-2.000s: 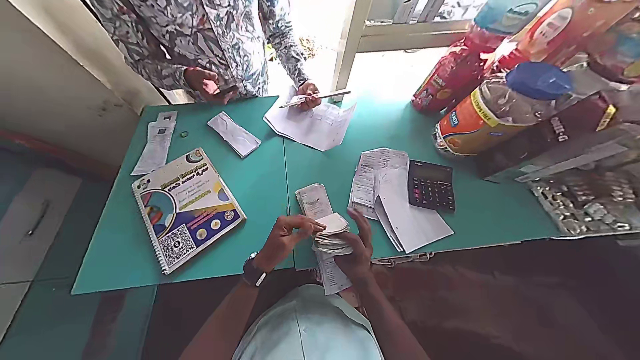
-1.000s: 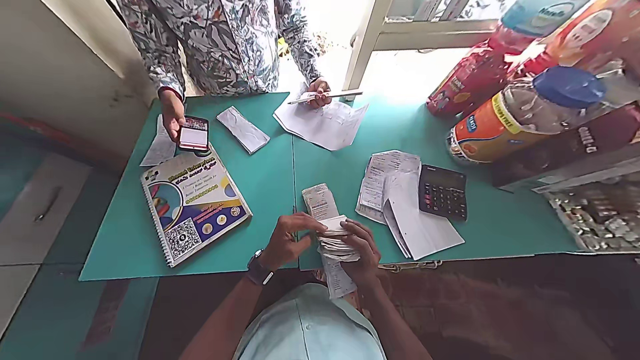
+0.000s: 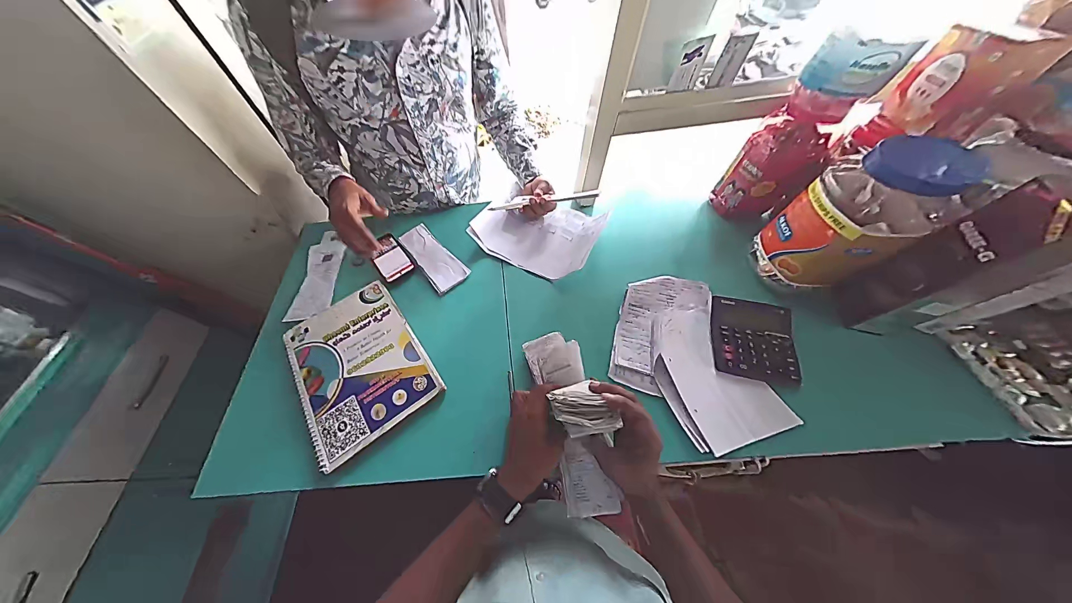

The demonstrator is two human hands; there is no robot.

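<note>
My left hand (image 3: 534, 435), with a dark wristwatch (image 3: 499, 497) at its wrist, grips the left side of a thick folded stack of paper slips (image 3: 584, 407). The right side of that stack is in my right hand (image 3: 630, 440). Beyond it, more paper slips (image 3: 554, 358) lie on the green tabletop. A long printed slip (image 3: 590, 481) hangs below the stack toward my shirt. To the right, written papers (image 3: 657, 322) and a folded white sheet (image 3: 720, 402) lie beside a black calculator (image 3: 755, 339). My fingertips on the stack's underside are hidden.
A spiral-bound notebook (image 3: 364, 377) lies at the left. Across the table, a person's hand (image 3: 356, 213) touches a smartphone (image 3: 392, 260); the other hand (image 3: 538, 198) holds a pen over papers (image 3: 540, 243). A blue-lidded plastic jar (image 3: 837, 226), bottles and a box crowd the right side.
The other person's phone, held up over the notebook one second ago, now lies on the table. My hands have shifted from the top of the stack to its two sides.
</note>
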